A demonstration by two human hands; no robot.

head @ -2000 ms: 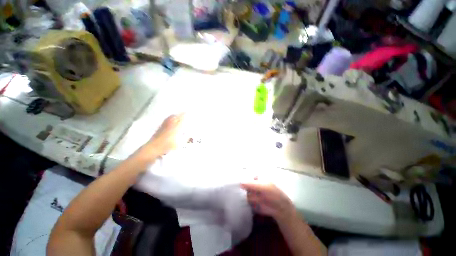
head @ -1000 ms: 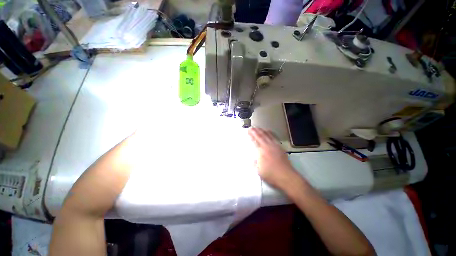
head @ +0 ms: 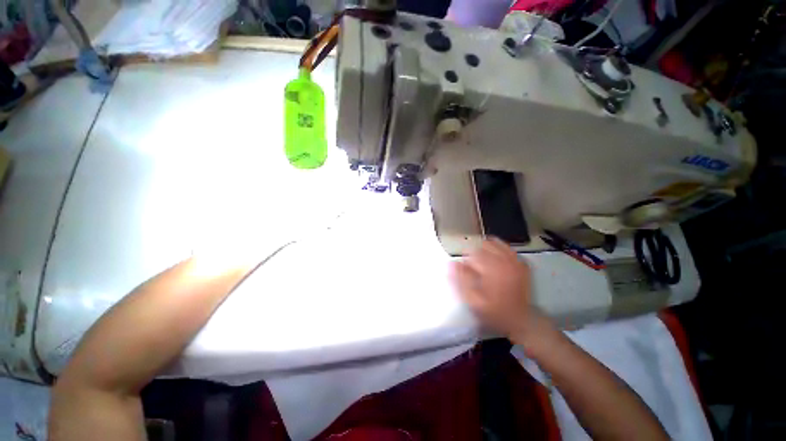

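A white fabric panel (head: 345,301) lies on the white table in front of the sewing machine (head: 552,129) and hangs over the front edge; glare washes out much of it. The presser foot and needle area (head: 377,183) is above the cloth's far side. My right hand (head: 493,282) rests at the fabric's right edge, fingers curled, slightly blurred; whether it grips cloth is not clear. My left forearm reaches in from the lower left, and my left hand (head: 228,258) is lost in the glare, so its fingers cannot be made out.
A lime-green tag (head: 305,121) hangs left of the machine head. A smartphone (head: 500,205), red and dark snips (head: 573,250) and black-handled scissors (head: 657,257) lie to the right. White cloth (head: 616,370) with a red rim is at lower right. White pieces (head: 172,26) lie at the back left.
The view has shifted closer to the machine. My right hand has moved from near the needle toward the front right, its fingers now curled. The cloth's right edge has spread to the right.
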